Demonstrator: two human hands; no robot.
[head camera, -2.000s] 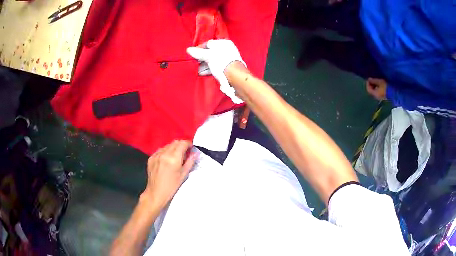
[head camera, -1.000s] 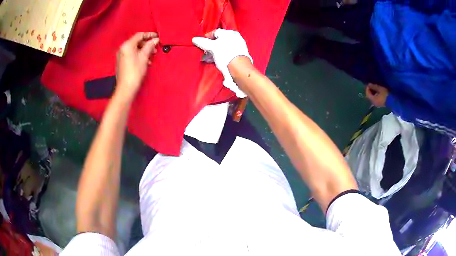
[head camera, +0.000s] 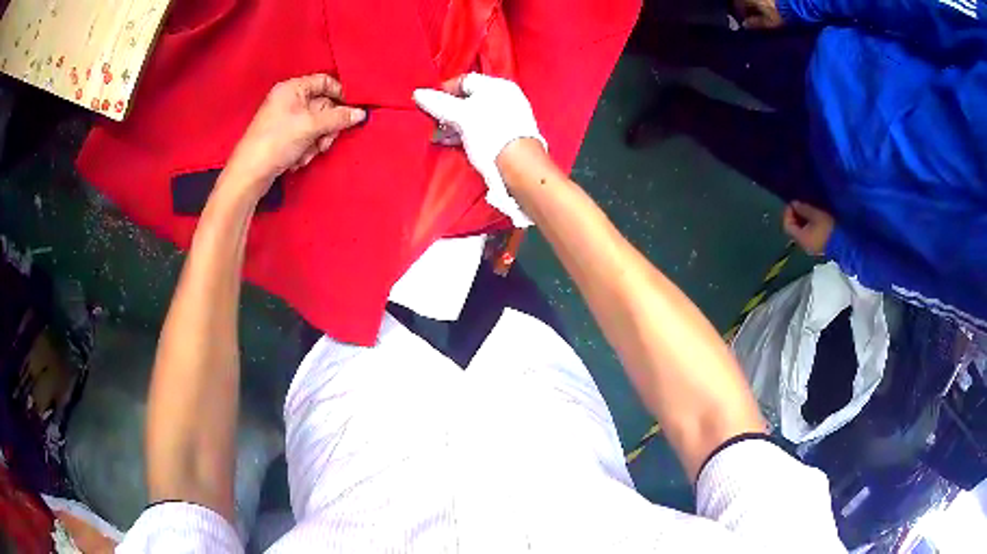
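Note:
The red jacket (head camera: 325, 238) is spread in front of me, its upper part cut off by the top edge. My bare left hand (head camera: 298, 124) is on the front, thumb and fingertip at the small dark button (head camera: 363, 115), which is mostly covered. My right hand (head camera: 482, 119), in a white glove, pinches the red cloth at the front opening, with a small greyish bit showing under its fingers. A dark pocket flap (head camera: 195, 193) lies on the jacket, partly hidden behind my left wrist.
A pale tabletop corner with red marks (head camera: 81, 54) is at the upper left. A person in blue (head camera: 909, 162) is at the right, a hand near an open white bag (head camera: 795, 357). The green floor (head camera: 649, 216) has scraps and a yellow-black stripe.
My left hand has moved up from the jacket's lower edge to the button, its thumb now over it. The right hand stays at the opening. The snips have left the view.

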